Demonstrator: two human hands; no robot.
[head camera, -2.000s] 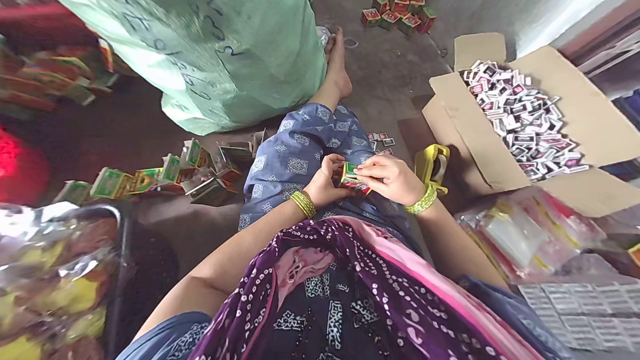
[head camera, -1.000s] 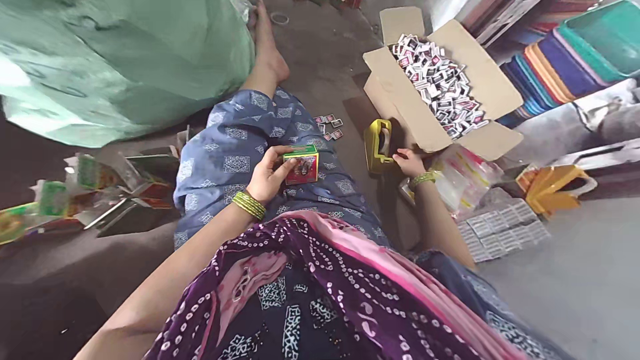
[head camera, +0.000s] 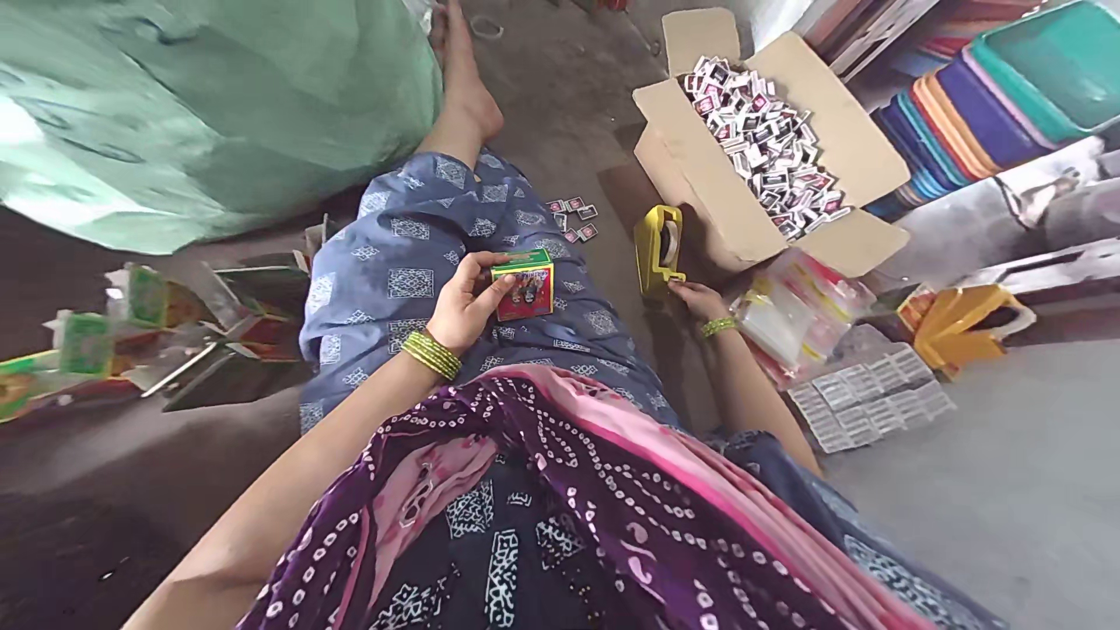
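My left hand (head camera: 468, 302) grips a small red and green printed cardboard box (head camera: 528, 293) over my lap, its thumb on the front face. On the floor to the right stands a yellow tape dispenser (head camera: 649, 254) with a roll of clear tape. The fingertips of my right hand (head camera: 700, 300) are at the near end of the dispenser, where its cutter is; whether they pinch a piece of tape cannot be made out. Several small matchbox-like pieces (head camera: 586, 232) lie on the floor beyond my right knee.
An open carton (head camera: 700, 192) full of small boxes stands at the right, by stacked coloured trays (head camera: 989, 105). Nearer are plastic bags (head camera: 779, 324), wrapped packs (head camera: 875, 398) and a yellow object (head camera: 962, 328). Printed boxes (head camera: 87, 341) lie left, below a big green sack (head camera: 219, 114).
Two seconds ago both hands were on the small box. My right hand has since left it and gone right to the tape dispenser; my left hand still holds the box. The view has shifted right.
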